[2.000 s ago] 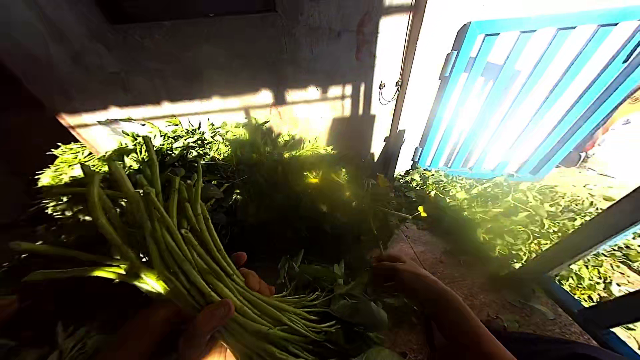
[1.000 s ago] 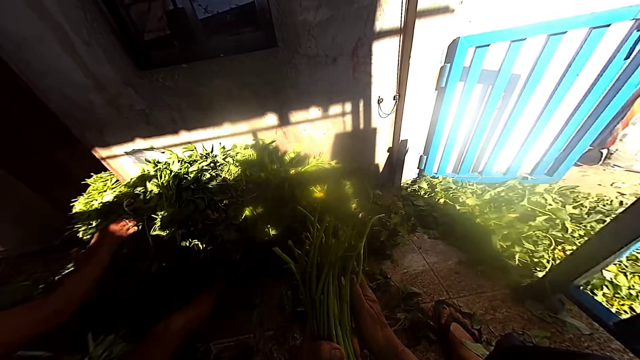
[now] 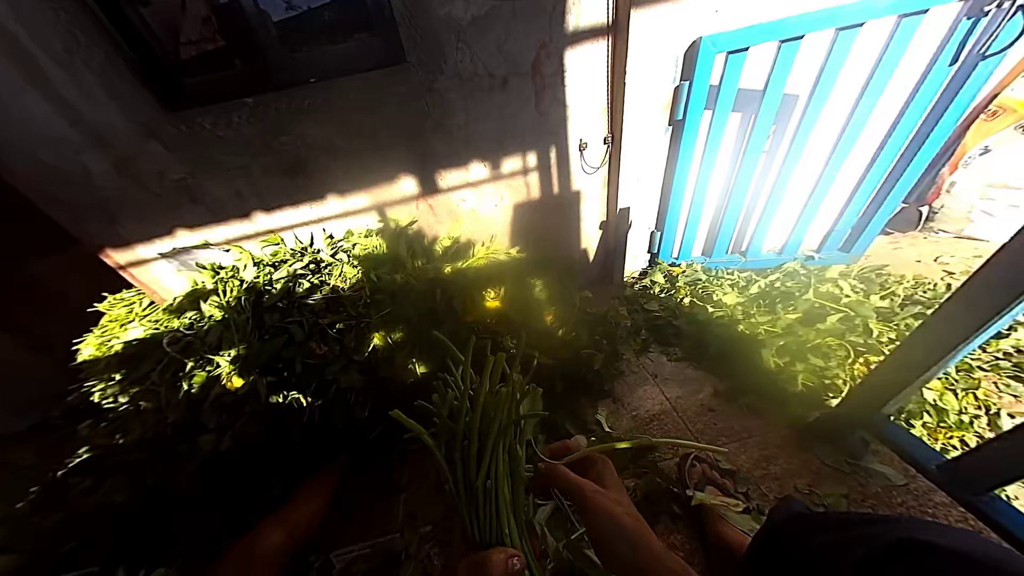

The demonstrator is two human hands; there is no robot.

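Note:
A bundle of green leafy-vegetable stems [image 3: 492, 448] stands at the lower middle, cut ends pointing up and away. My left hand [image 3: 494, 562] is closed around its lower part at the bottom edge; only a thumb shows plainly. Just right of the bundle, my right hand [image 3: 580, 472] pinches a single pale green stem [image 3: 656, 442], which sticks out to the right. Leaves below the bundle are mostly in shadow. Beyond both hands lies a large heap of leafy greens [image 3: 296, 328], partly sunlit.
A concrete wall [image 3: 360, 136] rises behind the heap. At the upper right is a blue metal gate [image 3: 768, 144], with loose greens [image 3: 816, 320] spread at its foot. A dark rail [image 3: 936, 336] crosses the right side. A foot [image 3: 712, 476] rests on the tiled floor [image 3: 664, 400].
The bundle, tilted toward the left two seconds ago, is now more upright near the middle. My left hand has come back from the heap's left side to the bundle. My right hand now holds a separate stem.

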